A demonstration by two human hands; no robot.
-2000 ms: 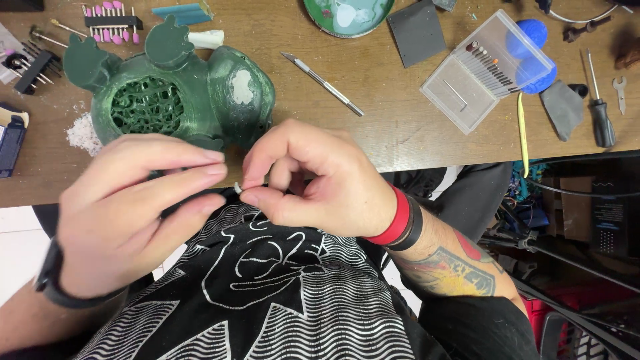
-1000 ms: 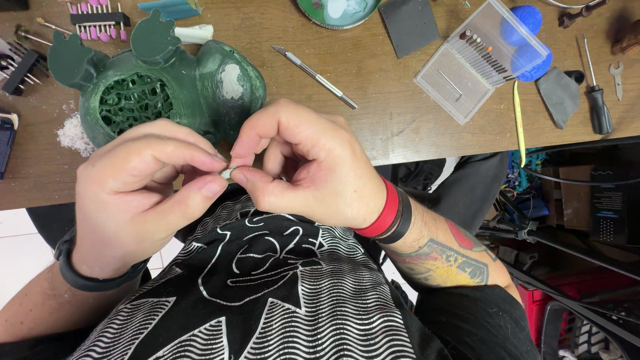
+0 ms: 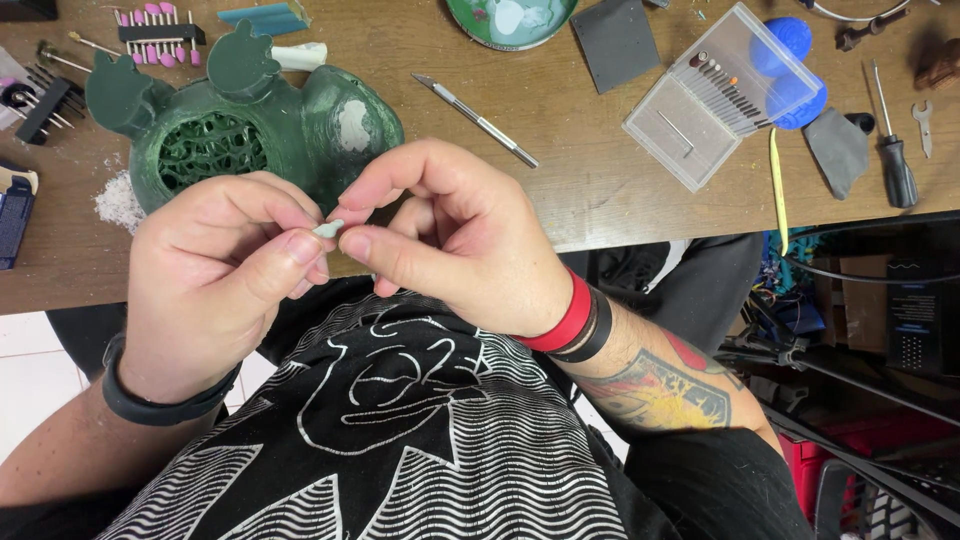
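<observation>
Between thumb and forefinger, my left hand (image 3: 217, 270) pinches a small pale grey-green lump of putty (image 3: 328, 229). The fingertips of my right hand (image 3: 450, 232) are spread just to the right of the lump; whether they touch it I cannot tell. Behind my hands a dark green figure (image 3: 289, 124) lies on the wooden table, with a round opening that shows a lattice inside and a light grey patch on its rounded right part. A craft knife (image 3: 476, 120) with a metal handle lies to the right of the figure.
Around the figure are pink grinding bits in a black holder (image 3: 161, 34), white shavings (image 3: 120, 202) and a green lid with paint (image 3: 512, 22). Farther right lie grey sheets (image 3: 616, 41), a clear case of bits (image 3: 720, 97), blue balls (image 3: 795, 101), a yellow tool (image 3: 778, 191) and a screwdriver (image 3: 894, 150).
The fingertips of my right hand have come apart from the pinch of a second ago, and the pale lump shows more plainly in my left fingers. Two seconds ago my hands were slightly apart.
</observation>
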